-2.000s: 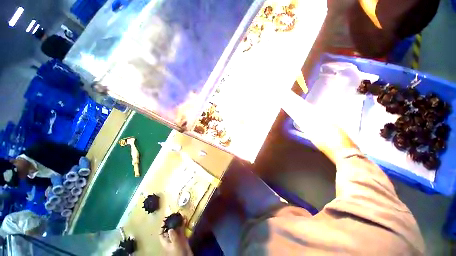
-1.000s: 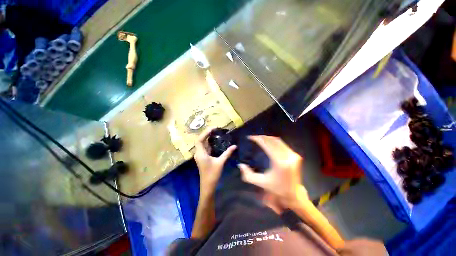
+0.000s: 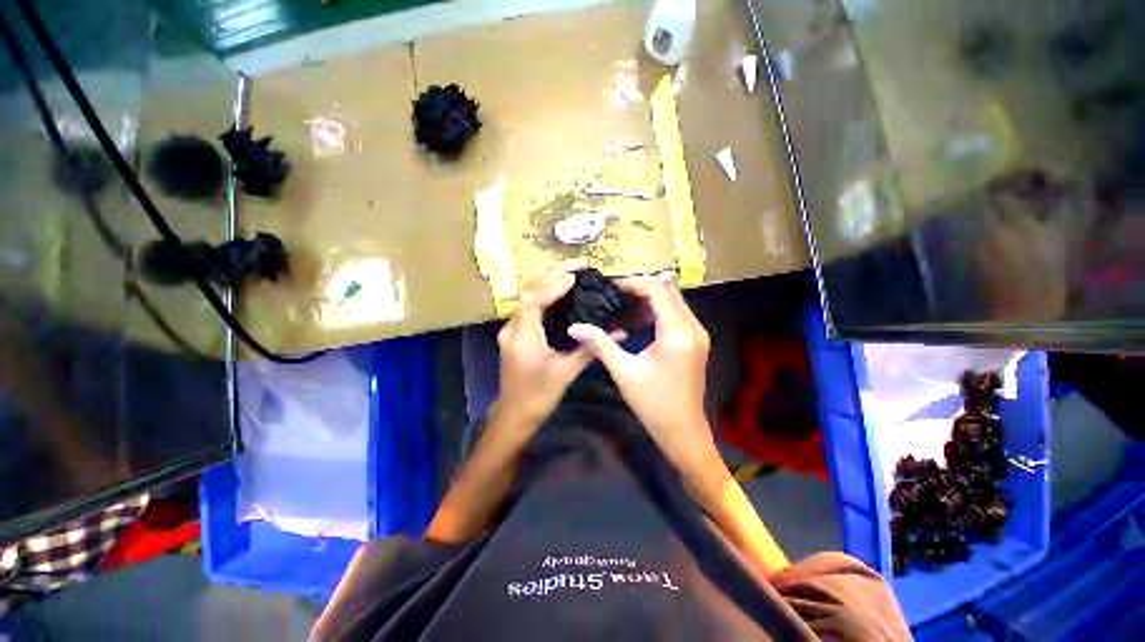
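My left hand [image 3: 537,345] and my right hand [image 3: 663,357] both grip a black spiky hair piece [image 3: 595,305] at the bench's front edge, fingers around it and thumbs on the near side. The hands hide part of it, and I cannot tell whether a second part is joined to it. Just beyond lies the stained work mat [image 3: 534,245] with a small white glue dish [image 3: 579,227] and a thin applicator stick [image 3: 622,193]. Another spiky hair piece [image 3: 446,121] stands on the bench to the left of the mat.
Black clumps [image 3: 255,163] lie by the left divider panel [image 3: 113,364] and cable. A white bottle [image 3: 669,31] and white cones [image 3: 727,162] are at the bench's right, near the right divider [image 3: 979,188]. Blue bins flank me; the right bin [image 3: 845,414] holds dark parts.
My right hand has come from the right bin to the bench edge. Both hands, apart a second ago with dark pieces, are now together on one piece. The view has turned to face the bench.
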